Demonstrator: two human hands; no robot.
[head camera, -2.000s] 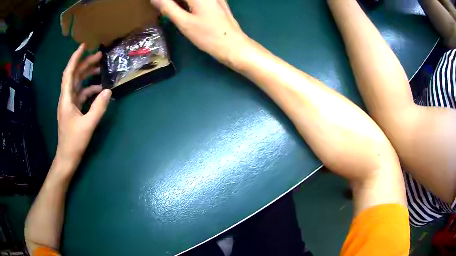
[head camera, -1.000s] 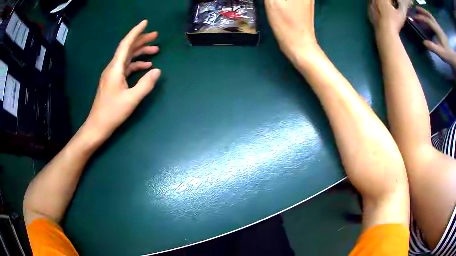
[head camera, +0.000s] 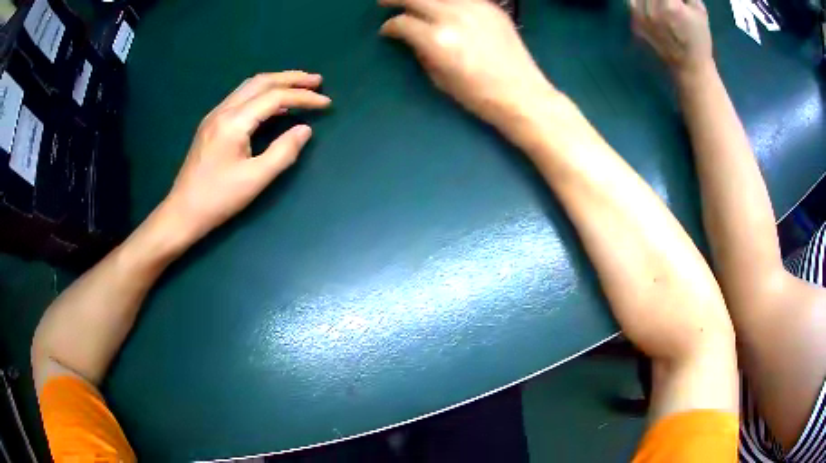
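My left hand (head camera: 240, 145) is bare and empty over the green table (head camera: 362, 208), fingers apart and slightly curled. My right hand (head camera: 462, 50) is bare and near the top edge, its back to the camera. Two of its fingers show apart with nothing between them; the other fingers are hidden or cut off. A small dark object (head camera: 511, 9) shows just beyond its far side, cut by the top edge and too little visible to name. The open box is out of view.
Stacked black boxes (head camera: 59, 176) with white labels stand at the left edge. At right, another person's hand (head camera: 677, 32) and forearm reach over the table, beside a striped top (head camera: 811, 258). A white printed item (head camera: 753, 18) lies at the top right.
The open box with the shiny bag has gone out of view at the top. My right hand has moved left and turned; my left hand has moved slightly right. The other person's hand has moved left.
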